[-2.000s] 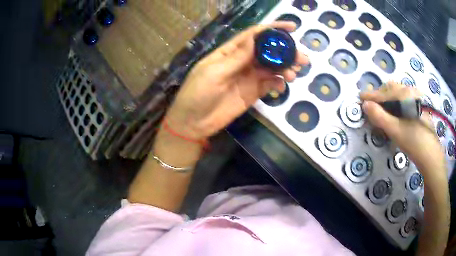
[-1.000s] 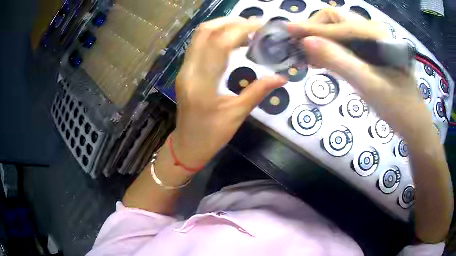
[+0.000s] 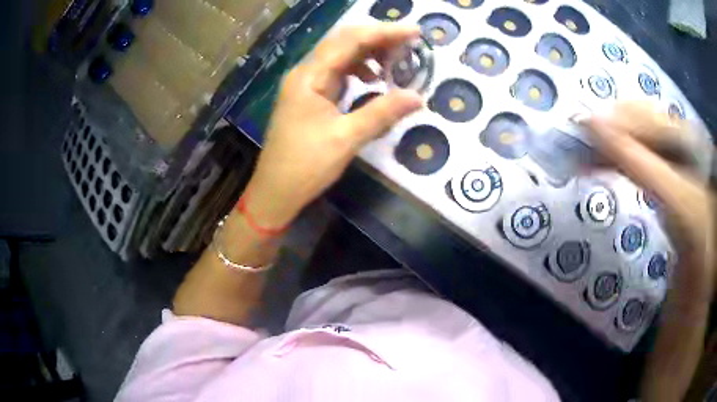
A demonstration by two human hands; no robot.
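My left hand [image 3: 314,129] holds a round speaker driver [image 3: 410,67] by its edge between thumb and fingers, over the upper left part of the white foam tray [image 3: 491,222]. The driver's grey ringed back shows. My right hand [image 3: 648,149] is blurred over the right part of the tray. A blurred dark shape [image 3: 562,153], which looks like the test probe, is at its fingertips; its tip cannot be made out. The tray has empty dark holes at the upper left and ringed driver backs in the lower and right rows.
A clear plastic tray [image 3: 161,149] over tan board is at the upper left, with a few blue-black parts [image 3: 120,37] along its side. Below it is a stack of hole-punched trays [image 3: 98,184]. The bench's dark edge [image 3: 393,224] runs below the foam tray.
My hands met at the driver one second ago and are now apart. My left hand has moved slightly left with the driver; my right hand has moved right and down, away from it.
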